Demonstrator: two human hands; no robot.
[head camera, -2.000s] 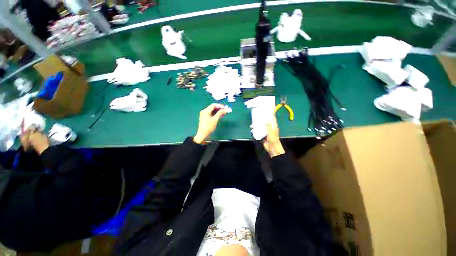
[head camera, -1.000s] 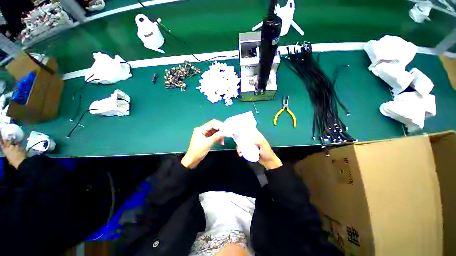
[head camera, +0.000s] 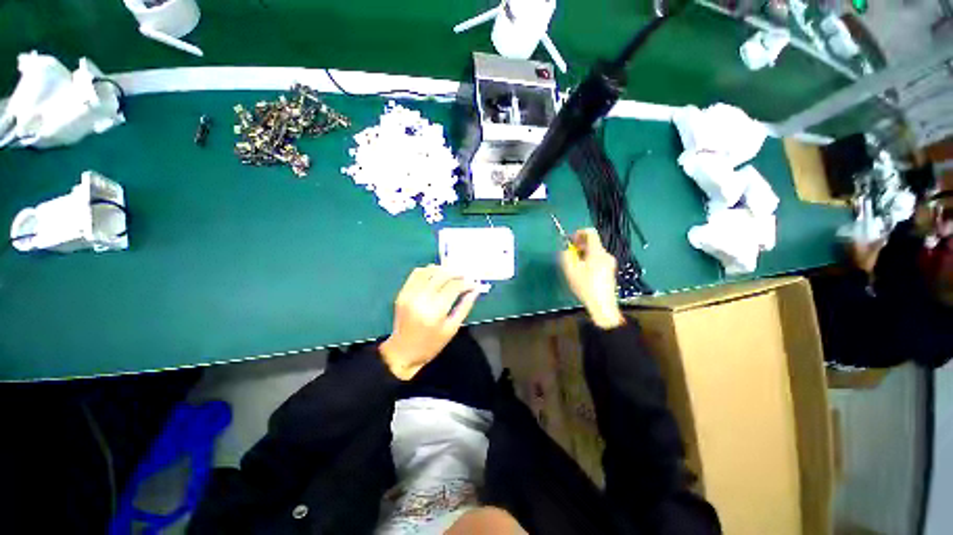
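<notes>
My left hand (head camera: 426, 313) holds a white plastic housing (head camera: 477, 254) at its near edge, over the bench in front of the feeder; its squarish face is turned up. A small white bit shows at my left fingertips. My right hand (head camera: 593, 274) is closed around the yellow-handled pliers (head camera: 572, 246), whose thin metal tip points up and left. The black electric screwdriver (head camera: 572, 120) hangs tilted over the grey screw feeder (head camera: 514, 120). A heap of small white plastic parts (head camera: 403, 162) lies left of the feeder.
Brass-coloured parts (head camera: 280, 130) and a small black piece (head camera: 203, 130) lie further left. White housings (head camera: 73, 217) stand at far left, others (head camera: 728, 199) at right. Black cables (head camera: 604, 199) lie beyond my right hand. An open carton (head camera: 731, 387) is at right. Another person's hand (head camera: 863, 254) shows far right.
The view has swung right. My right hand has let go of the housing and taken the pliers off the bench. My left hand now holds the housing alone. The screwdriver leans more.
</notes>
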